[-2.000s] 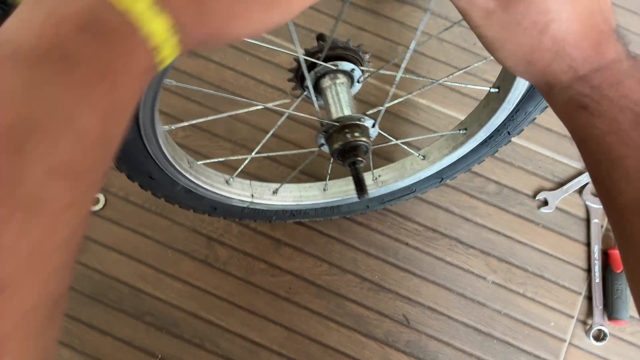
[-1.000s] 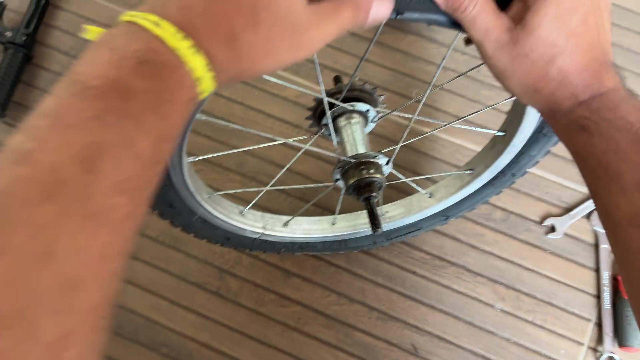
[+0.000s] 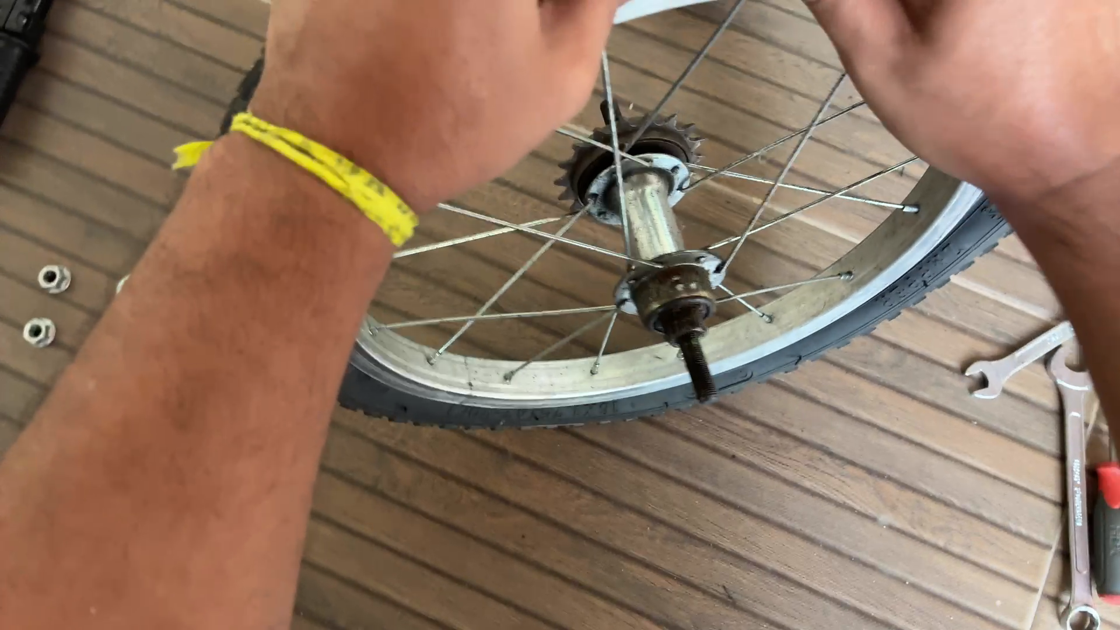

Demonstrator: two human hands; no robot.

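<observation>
A bicycle wheel with a black knobby tyre (image 3: 560, 413), a silver rim (image 3: 525, 378) and wire spokes fills the upper middle, tilted. Its metal hub (image 3: 649, 214) carries a toothed sprocket (image 3: 674, 136) at the far end and a threaded axle (image 3: 698, 367) at the near end. My left hand (image 3: 437, 79), with a yellow band at the wrist, is at the wheel's far side, left of the hub. To the right of it, my right hand (image 3: 971, 79) is also at the far part of the wheel. The fingers of both hands are out of view beyond the top edge.
Two flanged nuts (image 3: 53, 279) lie on the slatted wooden floor at the left. At the right are an open-end wrench (image 3: 1019, 359), a combination wrench (image 3: 1076, 490) and a red and black tool handle (image 3: 1109, 542). A black object (image 3: 16, 44) is at the upper left.
One second ago the fingers were visible at the black tyre's far side; now they are beyond the top edge. A strip of pale rim shows between the hands. The view has shifted.
</observation>
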